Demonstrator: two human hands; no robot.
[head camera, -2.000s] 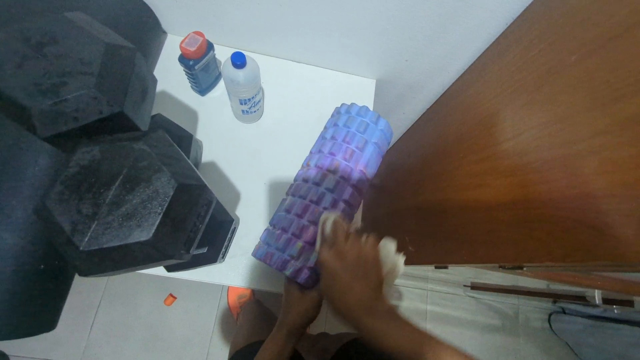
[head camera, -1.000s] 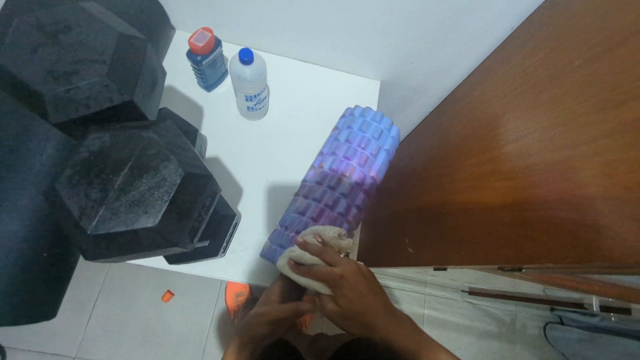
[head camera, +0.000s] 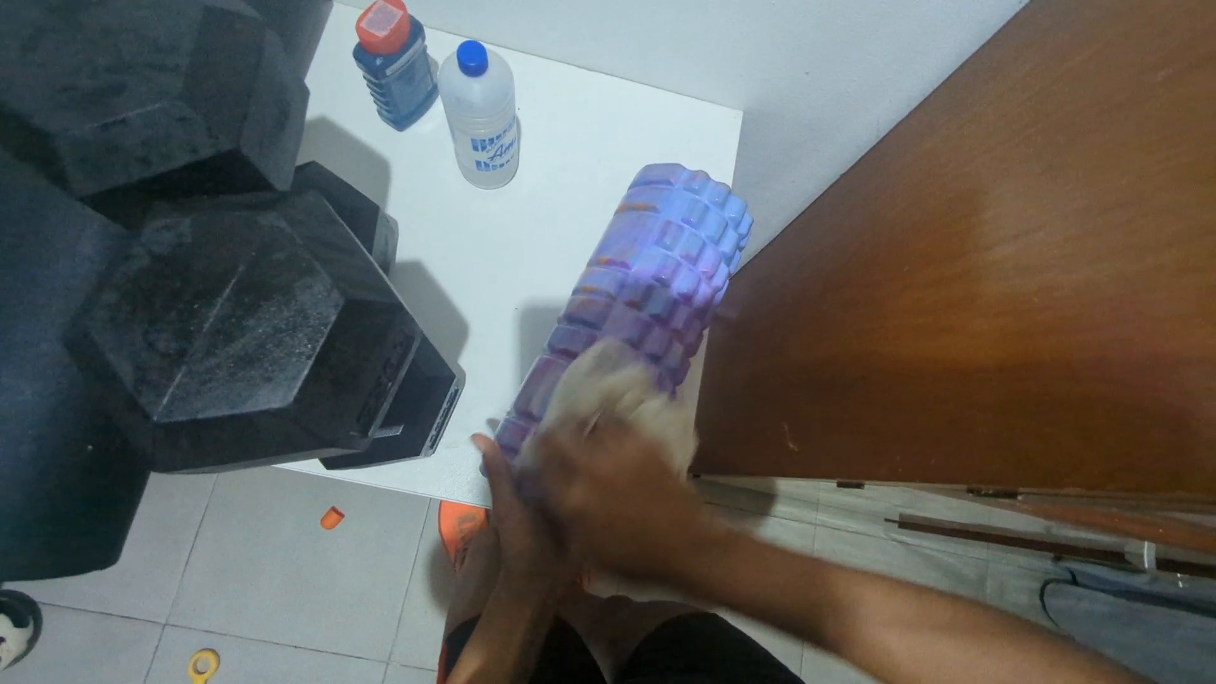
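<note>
A purple and blue textured foam roller (head camera: 655, 256) is tilted over a white tabletop (head camera: 456, 237), its far end pointing up and right. My left hand (head camera: 518, 513) grips its near end from below, partly hidden behind my other hand. My right hand (head camera: 617, 484), blurred, holds a cream cloth (head camera: 608, 380) against the roller's lower part. Behind the roller stand a clear plastic bottle with a blue cap (head camera: 484, 123) and a dark blue bottle with an orange-red cap (head camera: 397, 71).
Large black hexagonal dumbbells (head camera: 218, 323) fill the left side. A brown wooden panel (head camera: 950, 256) stands close on the right, beside a white wall (head camera: 807, 66). On the tiled floor lie a small orange piece (head camera: 332, 518) and a yellow ring-shaped object (head camera: 203, 665).
My right hand and the cloth have moved over the roller's lower part. My left hand now shows at the roller's near-left edge. The roller stays in much the same tilt.
</note>
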